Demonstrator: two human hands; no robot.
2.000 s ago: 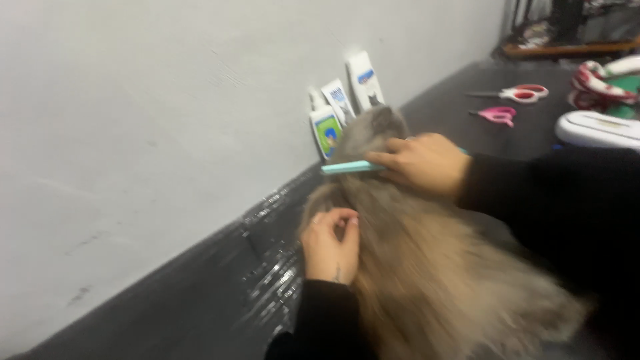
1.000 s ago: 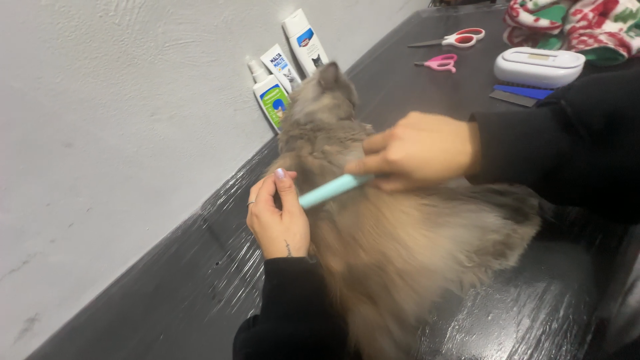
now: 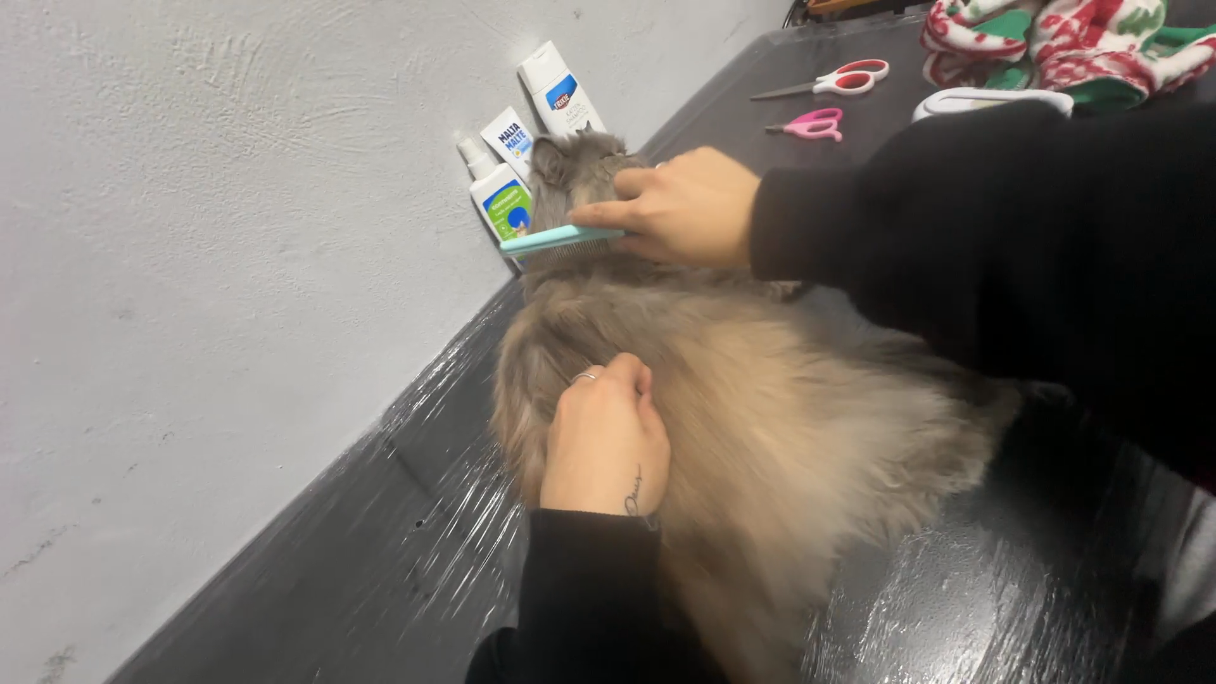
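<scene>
A long-haired grey and tan cat lies on a black, film-covered table, its head turned away from me. My right hand grips a light blue comb, whose metal teeth are at the fur behind the cat's head. Lower down, my left hand rests on the cat's back with its fingers curled into the fur. Whether those fingers pinch a lock of hair is hidden.
A spray bottle, a white tube and a white shampoo bottle lean on the grey wall. Red-handled scissors, small pink scissors, a white case and a patterned fleece cloth lie at the upper right.
One second ago the comb was down on the cat's back beside my left hand; my right hand has since moved it up to the neck. The comb stays in my right hand throughout.
</scene>
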